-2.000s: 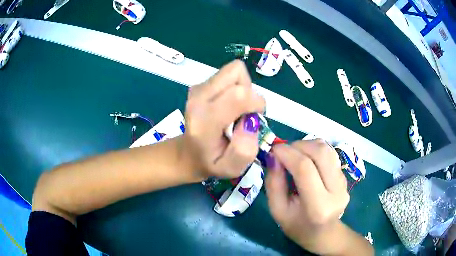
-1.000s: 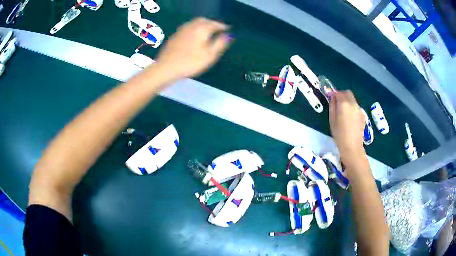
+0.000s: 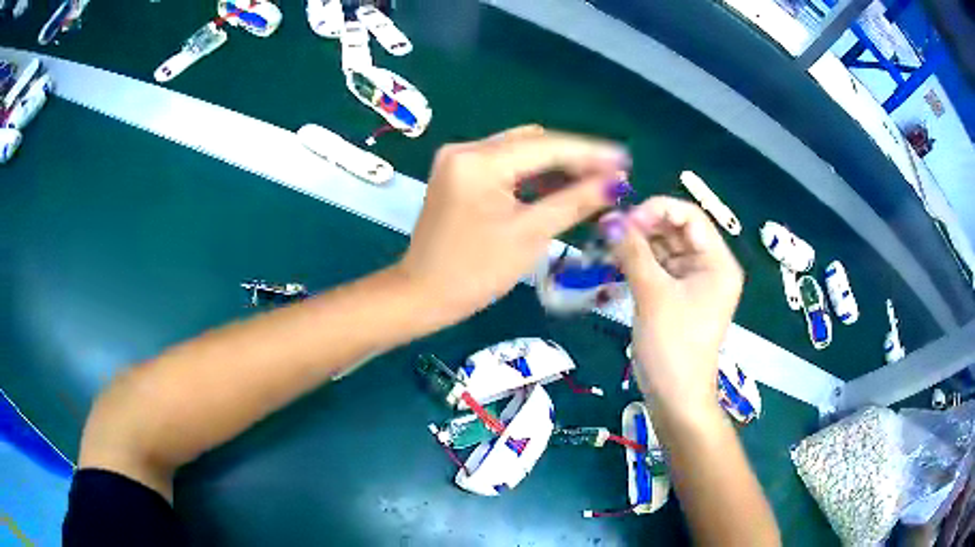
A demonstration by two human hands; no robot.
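My left hand is raised over the metal rail, thumb and index fingertips close together near my right fingertips. My right hand is beside it, fingers curled. A blurred white car body shell with a blue block hangs just below the fingertips, over the rail. What exactly the fingertips pinch is blurred. On the bench below lie white shells with blue and red marks, with green circuit boards and red wires. Another wired shell lies partly behind my right forearm.
A pale metal rail separates the bench from the conveyor. A flat white base plate lies on the rail. Several shells and plates lie on the conveyor. A clear bag of small white parts sits at right.
My hands were apart over the conveyor and are now together above the rail, with a wired shell below them. The shell and one plate at the conveyor's middle are gone from there.
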